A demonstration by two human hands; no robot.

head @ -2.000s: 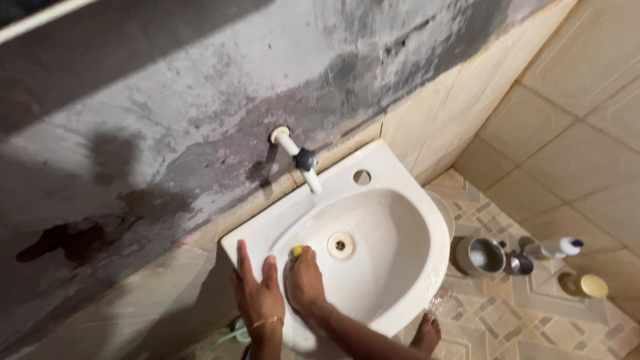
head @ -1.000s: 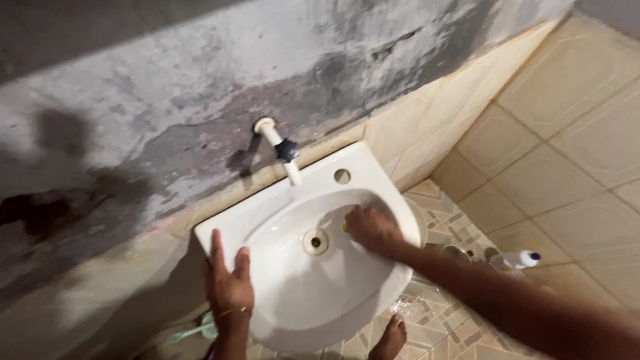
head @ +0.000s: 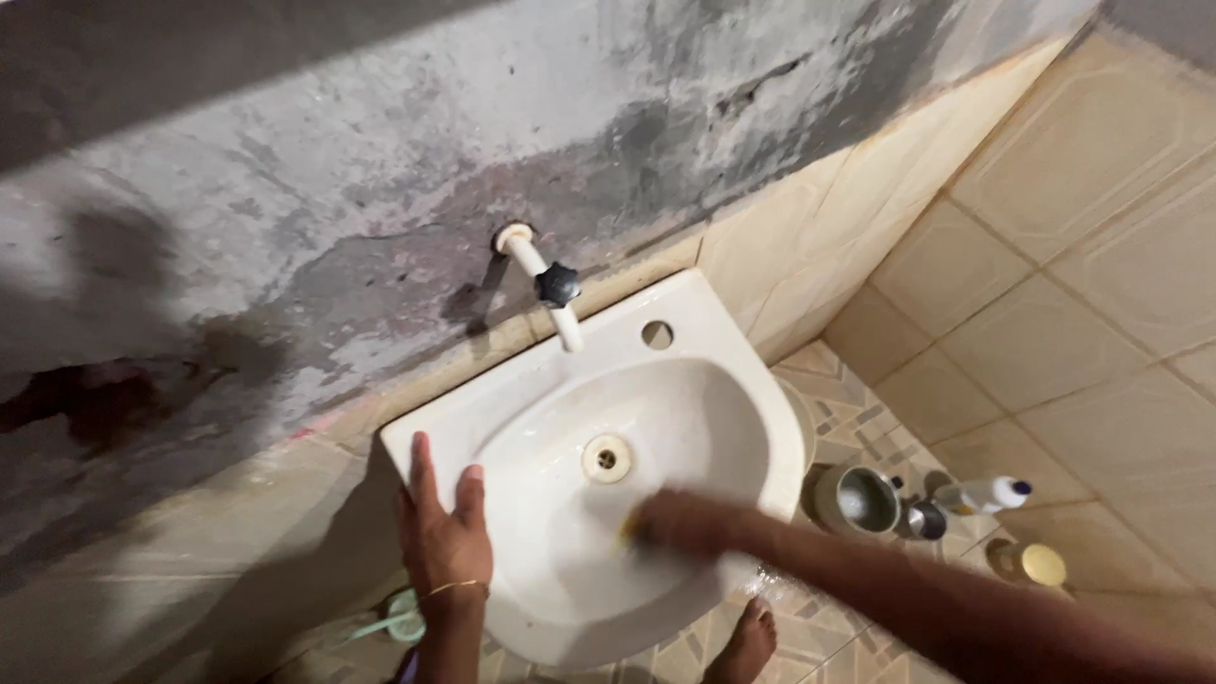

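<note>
A white ceramic wash basin is set against the wall, with a round drain in its bowl. My left hand rests flat on the basin's left rim, fingers apart, a thin bracelet at the wrist. Over the front right of the bowl, my right hand is blurred and closed on a small yellow thing, perhaps a sponge; most of it is hidden by the fingers. Above the back rim, a white plastic tap with a black star-shaped knob comes out of the wall.
On the tiled floor at the right stand a metal pot, a small metal cup, a white bottle with a dark cap and a yellow-lidded jar. A bare foot shows below the basin. A pale green item lies at lower left.
My right hand has gone from the bowl's left side to its right side, then down toward the front with the yellow thing. My left hand has stayed at the left rim.
</note>
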